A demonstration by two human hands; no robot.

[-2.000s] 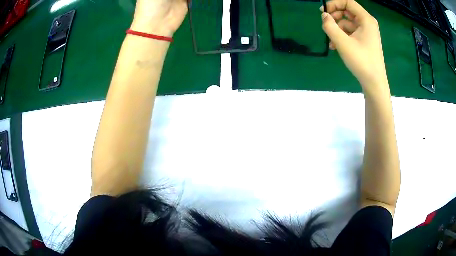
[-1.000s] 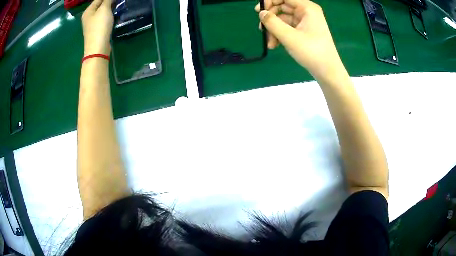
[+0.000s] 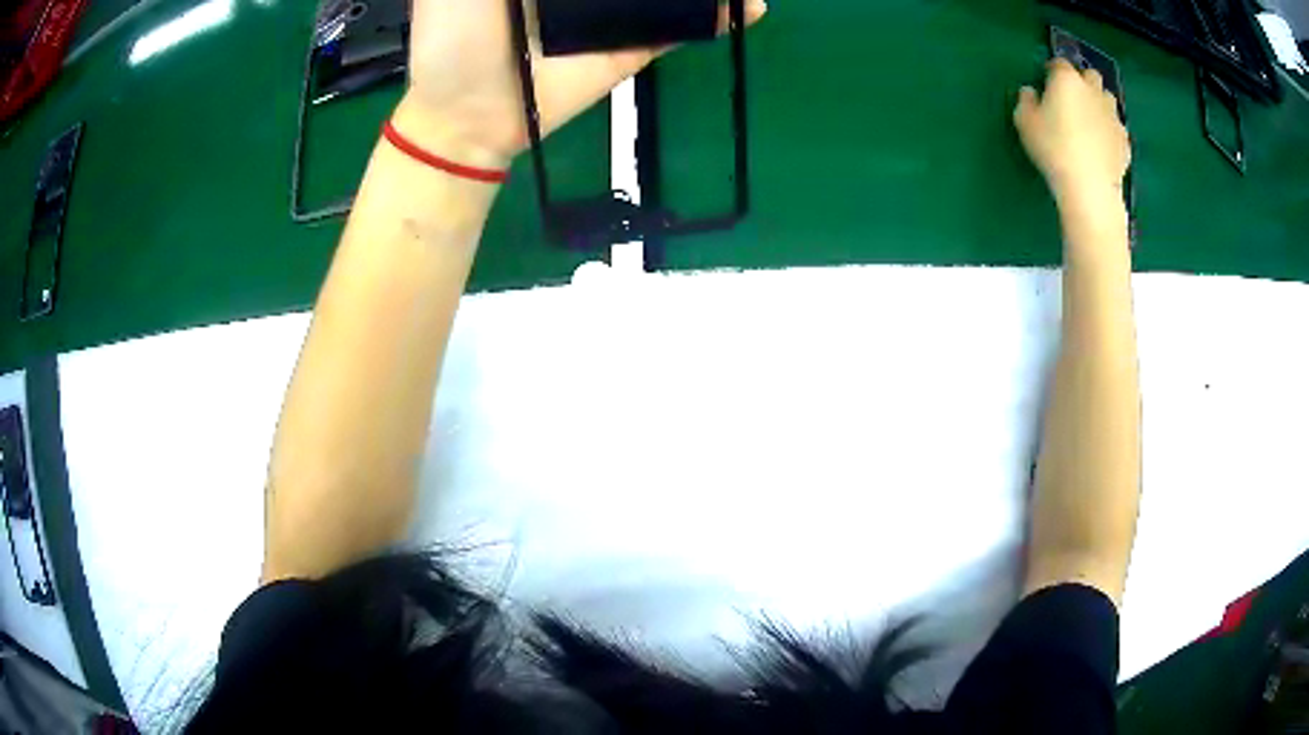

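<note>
My left hand (image 3: 481, 65), at the top left of centre with a red band at the wrist, holds a black phone middle frame (image 3: 627, 29) raised over the bench. The palm and fingers are behind it; its top is cut off by the picture's edge. My right hand (image 3: 1080, 129), at the right, is over another middle frame (image 3: 1065, 46) on the green surface. The fingers bend onto it and hide its middle, so I cannot tell if they grip it. A third middle frame (image 3: 362, 65) lies left of my left wrist, partly hidden by the arm.
A white strip (image 3: 626, 144) runs away from me behind the raised frame. Other frames lie far left (image 3: 50, 223), on the left white mat (image 3: 22, 495) and at the right (image 3: 1220, 122). A black tray (image 3: 1199, 36) is top right, a red basket (image 3: 36, 50) top left.
The black frame has passed from my right hand to my left. My left hand has let go of the frame at the left. My right hand has moved right to another frame. The view has shifted.
</note>
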